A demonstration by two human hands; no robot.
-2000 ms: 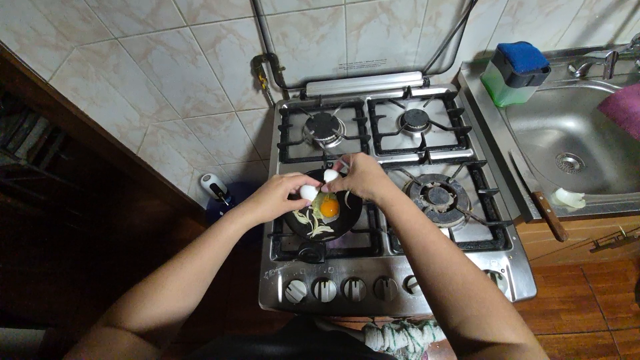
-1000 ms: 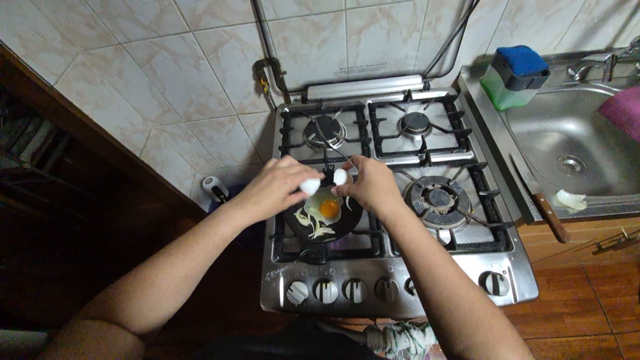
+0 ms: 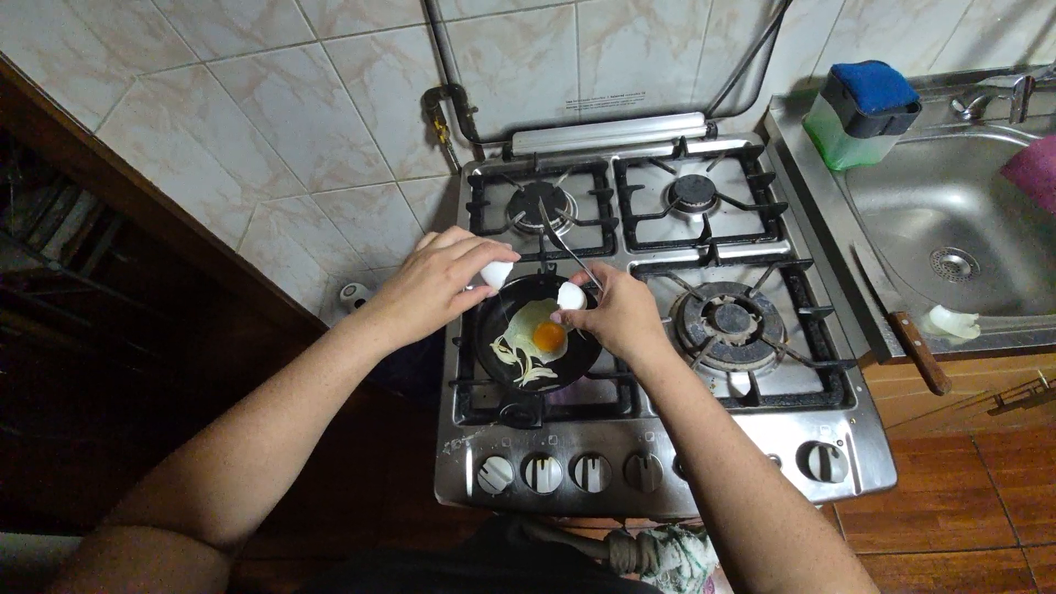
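Observation:
A small black frying pan [image 3: 577,363] sits on the front left burner of the gas stove. In it lie a raw egg with a whole yolk [image 3: 549,337] and some pale onion strips [image 3: 532,373]. Above the pan's upper left edge my left hand [image 3: 441,285] holds one half of a white eggshell [image 3: 497,274]. My right hand [image 3: 619,313], over the pan's right side, holds the other eggshell half [image 3: 571,296] and also a thin metal utensil [image 3: 557,239], perhaps a knife or fork, pointing up toward the back left burner.
Black grates cover the other burners [image 3: 730,318], with control knobs [image 3: 591,473] along the front. To the right, a wooden-handled knife [image 3: 918,351] lies at the edge of the steel sink [image 3: 899,206], near a white scrap [image 3: 953,323]. A blue sponge [image 3: 879,85] tops a soap dispenser. A cloth [image 3: 676,557] hangs below.
My hands have moved apart, my left hand going left with its shell half. The egg white in the pan looks wider than two seconds ago.

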